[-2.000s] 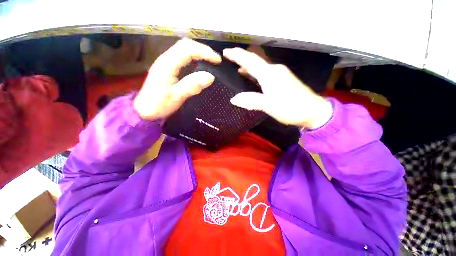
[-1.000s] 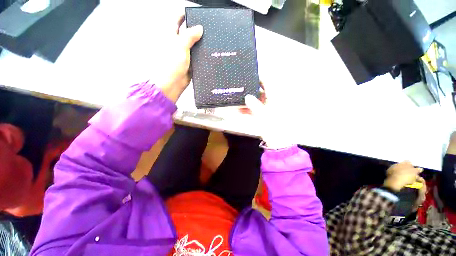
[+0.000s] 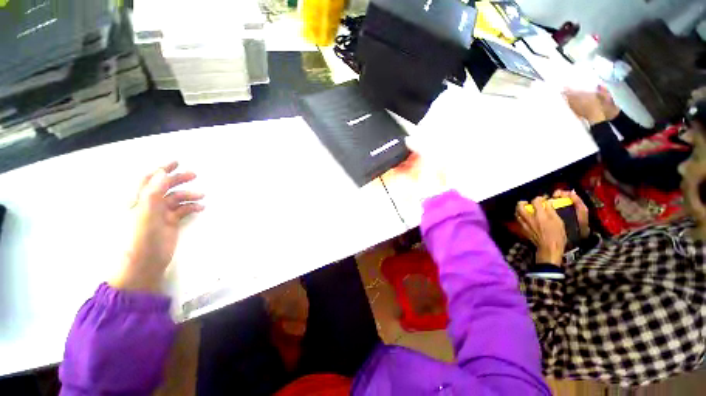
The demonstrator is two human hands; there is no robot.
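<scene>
A closed black gift box (image 3: 352, 130) with tiny dots and white lettering is at the right of the white tabletop, tilted in view, its far edge close to a larger black box. My right hand (image 3: 422, 166) is at the box's near right corner; it is washed out by glare, and the fingertips are hard to make out. It seems to hold or touch that corner. My left hand (image 3: 164, 213) is over the white tabletop at the left, empty, fingers apart and slightly curled.
Pale card blanks (image 3: 205, 50) and dark card blanks (image 3: 70, 69) are stacked at the back left. Large black boxes (image 3: 414, 50) and a yellow item (image 3: 321, 19) are at the back. A neighbour's hands (image 3: 553, 224) hold a black and yellow item at right. Another person's hands (image 3: 592, 104) are beyond.
The gift box has moved from between both hands to the right of the table. My left hand has let go of it and moved left. The view has turned to the right.
</scene>
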